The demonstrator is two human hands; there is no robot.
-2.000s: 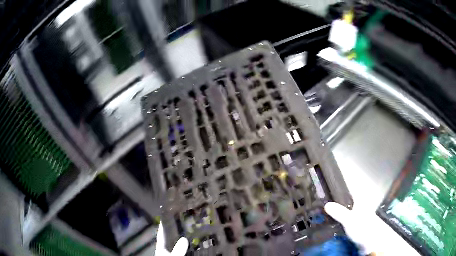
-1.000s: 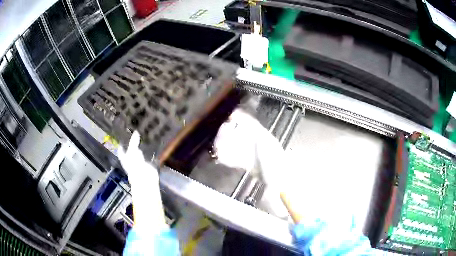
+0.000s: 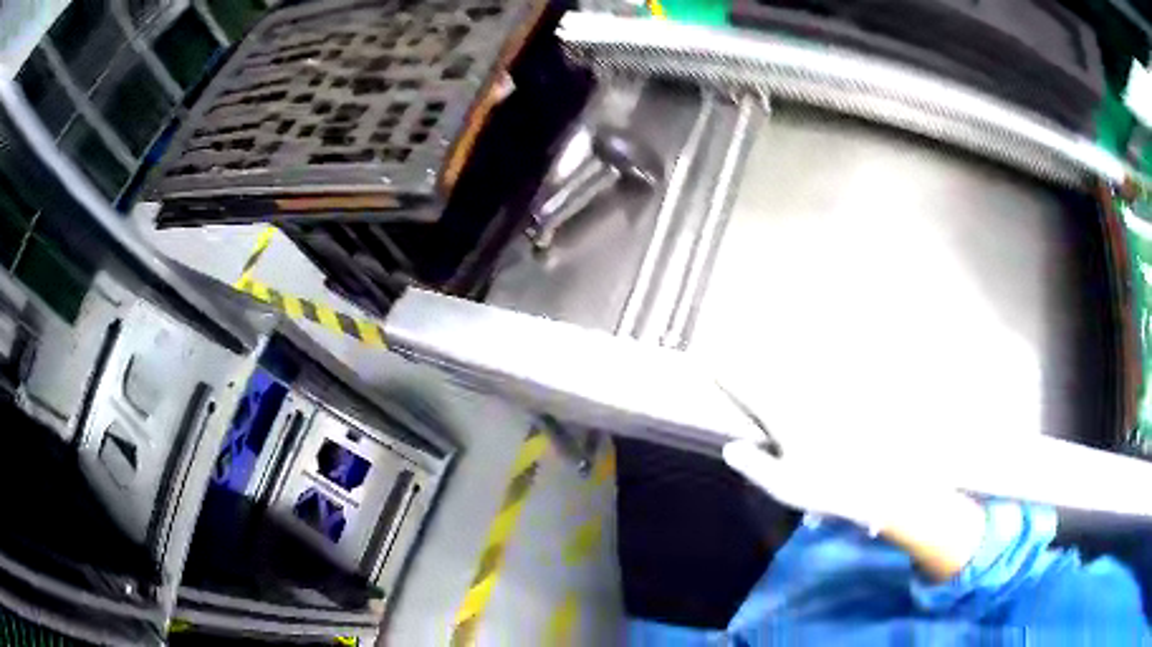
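The dark carrier plate full of cutouts [image 3: 341, 101] lies at the upper left, with a red-brown bar on its right edge and another on its near edge. It sits on a dark stack or support beyond the left end of the conveyor. My right hand [image 3: 828, 487], in a white glove, is over the near conveyor rail at the lower right, away from the carrier. A thin dark line shows at its fingertips; whether it is held is unclear. My left hand is out of the picture.
The silver near rail [image 3: 543, 360] and toothed far rail [image 3: 834, 89] border a bright metal surface [image 3: 897, 266] with cross bars. A red-brown edge stands at far right. A metal rack with blue parts [image 3: 335, 487] is lower left, beside yellow-black floor tape [image 3: 310, 314].
Both hands have left the carrier, which now rests at the upper left. My right hand has moved back to the near rail. My left hand has left the picture. The view has shifted.
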